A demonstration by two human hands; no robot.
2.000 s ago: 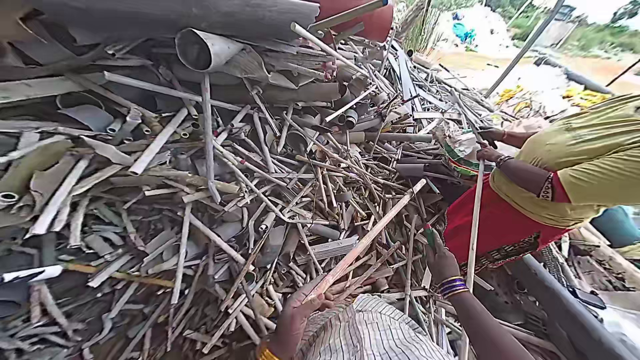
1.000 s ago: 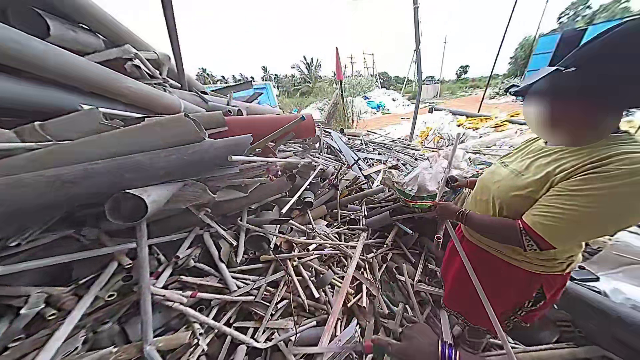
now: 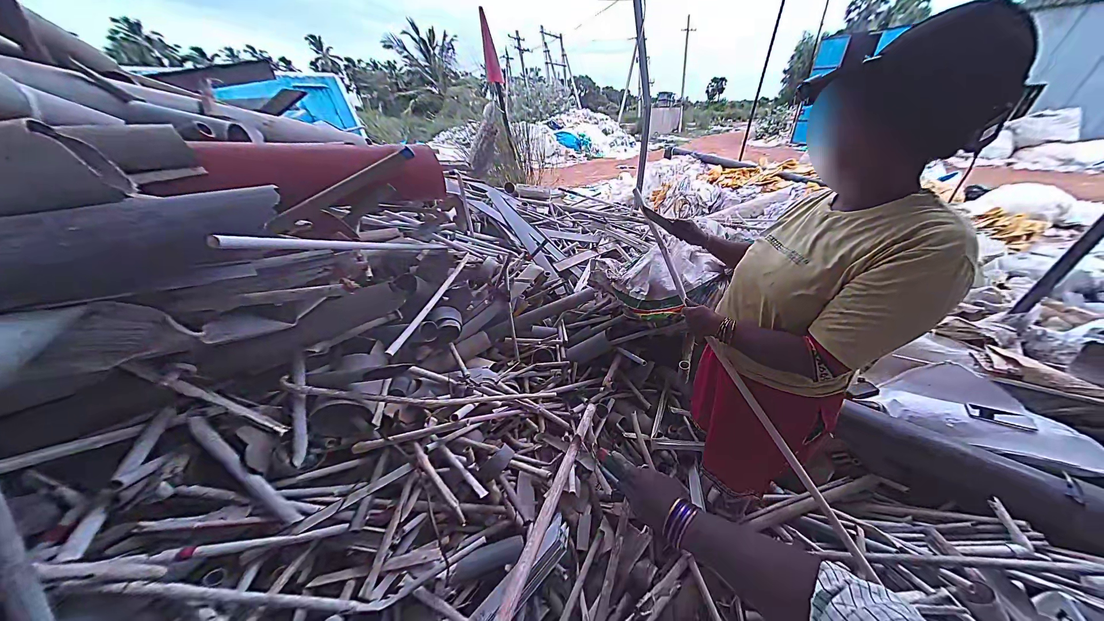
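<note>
My right hand (image 3: 651,498), with purple and metallic bangles at the wrist, reaches over the heap from the bottom right. Its fingers are closed round a small dark-green object (image 3: 614,467), whose kind I cannot make out. Just left of it, a long thin weathered pipe or strip (image 3: 552,500) slants up from the bottom edge. My left hand is outside the view. Around and beneath lie many thin plastic pipe pieces (image 3: 431,483), grey and dusty white. To the right, a co-worker in a yellow shirt holds another long thin pipe (image 3: 759,414) with both hands.
Large grey pipes (image 3: 129,233) and a red pipe (image 3: 319,172) are stacked at the left. A sack (image 3: 660,289) stands by the co-worker. A thick dark pipe (image 3: 966,483) lies at the right. A red flag (image 3: 490,47) and thin poles rise behind.
The view has tilted up. My left hand, near the lower end of the long strip two seconds ago, is out of view now. The co-worker still holds the long pipe.
</note>
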